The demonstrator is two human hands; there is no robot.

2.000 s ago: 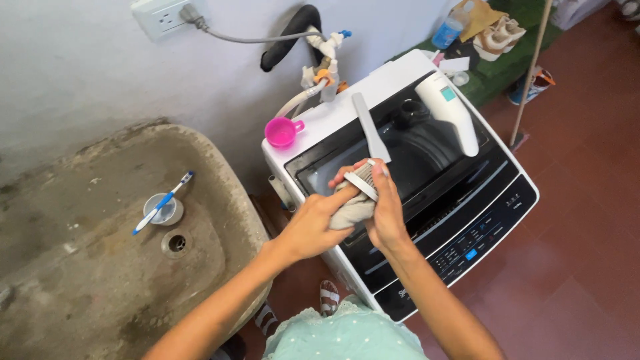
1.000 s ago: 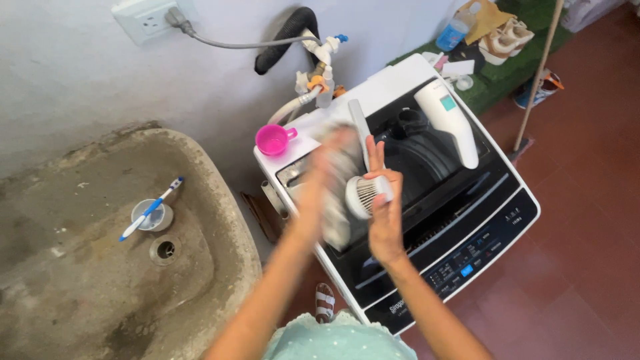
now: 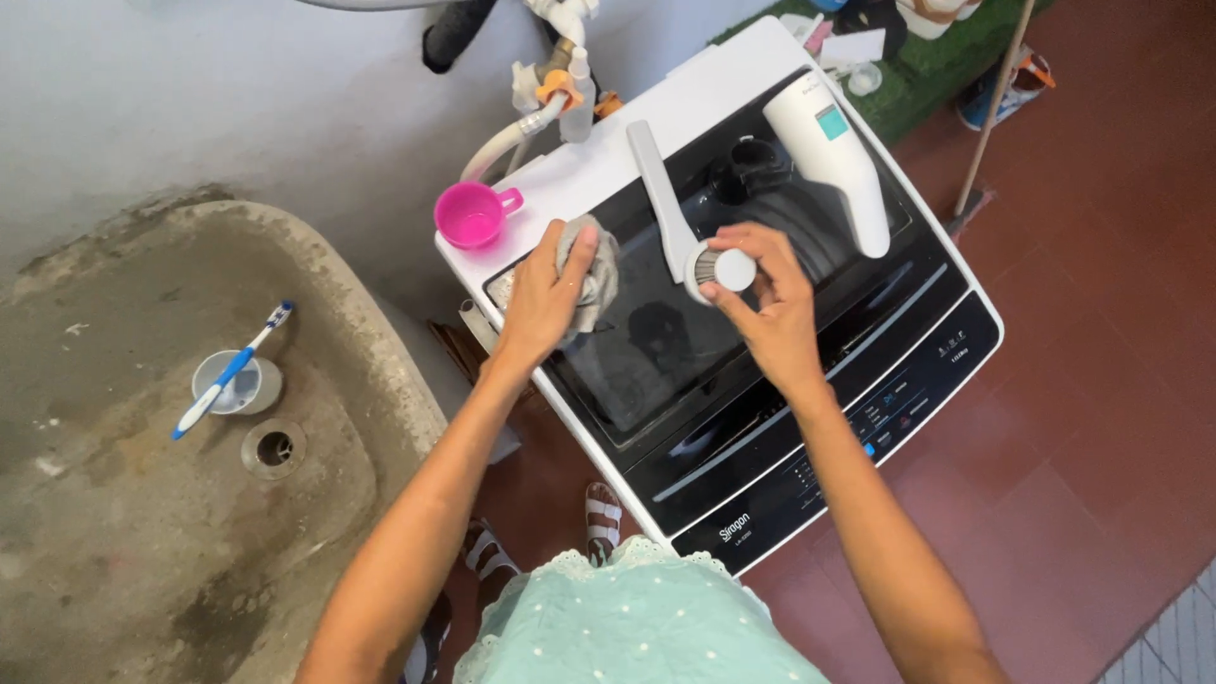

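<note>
My left hand grips a crumpled grey cloth over the left part of the washing machine's dark lid. Between the thumb and fingers of my right hand is a small round white part with a slatted grey side, perhaps a filter. Behind it, a long flat white piece lies across the lid's back edge. A white handheld device with a teal label rests on the right of the lid. The pink cup stands on the machine's back left corner.
At left is a worn concrete sink with a drain and a clear plastic cup, a blue and white toothbrush lying across it. Hoses and a tap are on the wall behind. A stick stands right of the machine.
My hands, together two seconds ago, are now apart. The cloth is in my left hand, to the left, and the round part is in my right. The view has shifted somewhat.
</note>
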